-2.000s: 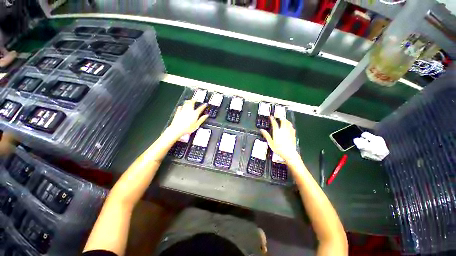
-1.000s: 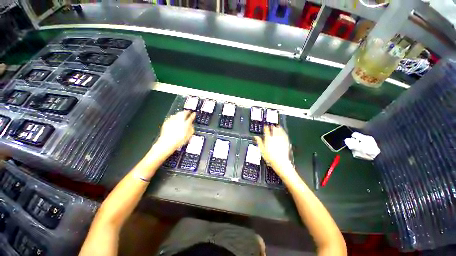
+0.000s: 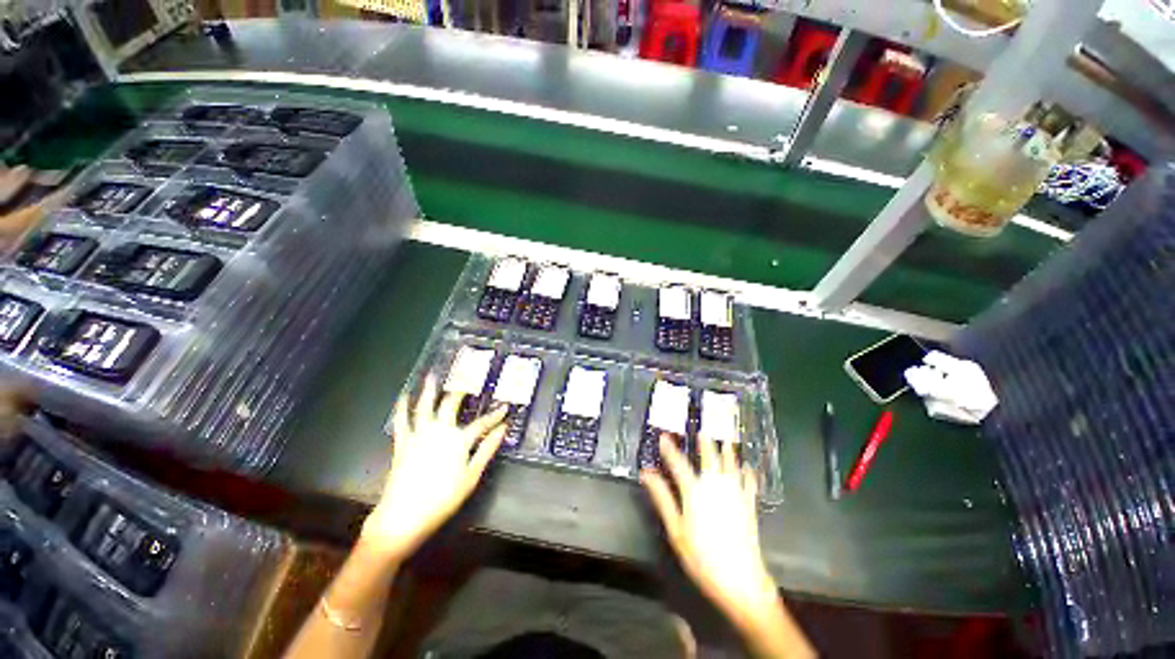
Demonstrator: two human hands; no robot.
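A clear plastic tray (image 3: 606, 353) lies in front of me with two rows of black keypad phones, their screens lit white. My left hand (image 3: 436, 453) is at the tray's front left, fingers spread over the lower keys of the two leftmost front-row phones, one of them a keypad phone (image 3: 517, 386). My right hand (image 3: 706, 505) is at the front right, fingertips on the lower part of the two rightmost front-row phones, including another keypad phone (image 3: 668, 409). Neither hand grips a phone. The fingers hide part of these keypads.
Tall stacked loaded trays (image 3: 322, 245) stand at left, with more at lower left (image 3: 193, 566). At right are a dark pen (image 3: 831, 451), a red marker (image 3: 870, 452), a dark slab (image 3: 889, 366), a white wad (image 3: 951, 388) and stacked trays (image 3: 1095, 412). A metal post (image 3: 876, 245) rises behind.
Both hands have moved back toward me, from the back-row phones to the front-row phones. The back-row phones are now uncovered.
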